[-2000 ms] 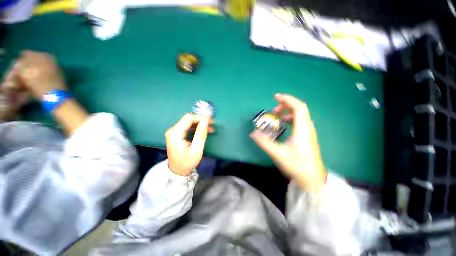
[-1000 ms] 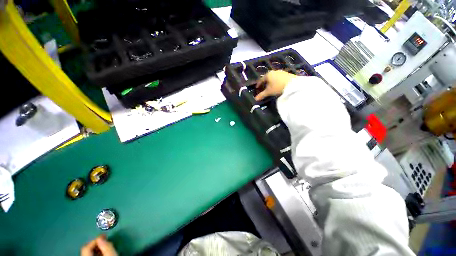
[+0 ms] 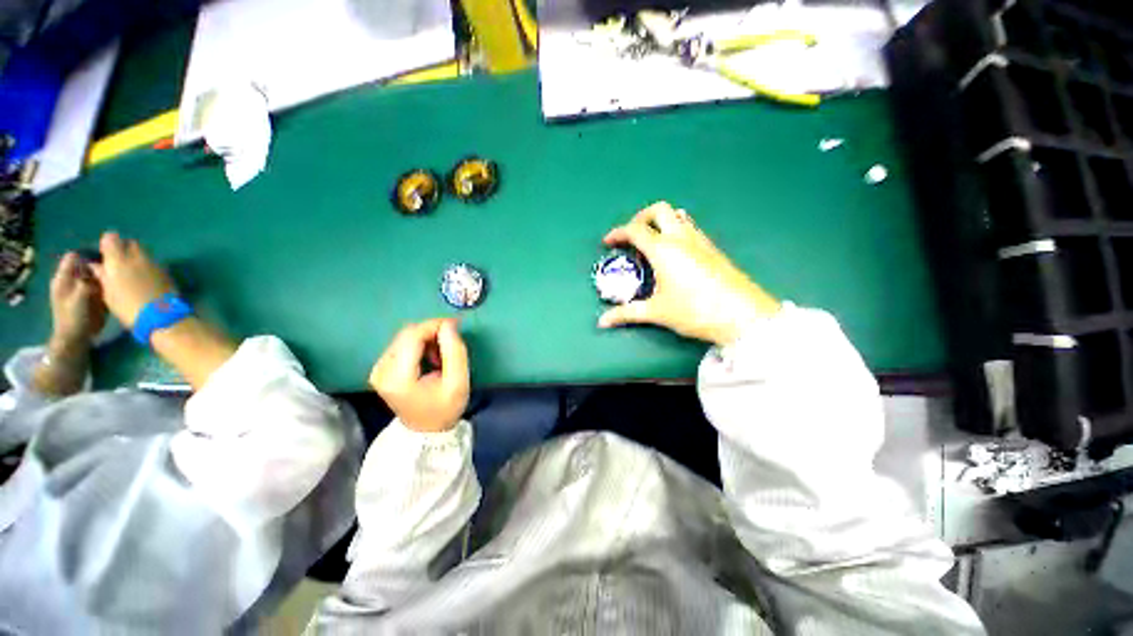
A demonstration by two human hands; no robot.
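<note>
My right hand (image 3: 690, 280) holds a round unit (image 3: 620, 276) between thumb and fingers, at the mat; it has a dark rim and a silver-white and blue face. My left hand (image 3: 424, 370) is curled near the mat's front edge and holds nothing that I can see. A silver, white and blue speckled disc (image 3: 464, 286) lies on the mat just beyond my left fingers, apart from them. Two gold-faced subassemblies with black rims, one at the left (image 3: 416, 191) and one at the right (image 3: 473, 179), lie side by side farther back.
The black foam tray (image 3: 1026, 249) stands at the right of the green mat (image 3: 770, 186). Yellow-handled pliers (image 3: 764, 68) lie on white paper at the back. Small white bits (image 3: 876, 174) lie near the tray. Another person's hands (image 3: 106, 286) and blue wristband are at the left.
My right hand has come back from the foam tray and now holds a round unit over the mat. The view has swung left. The disc and both gold-faced subassemblies appear unmoved on the mat.
</note>
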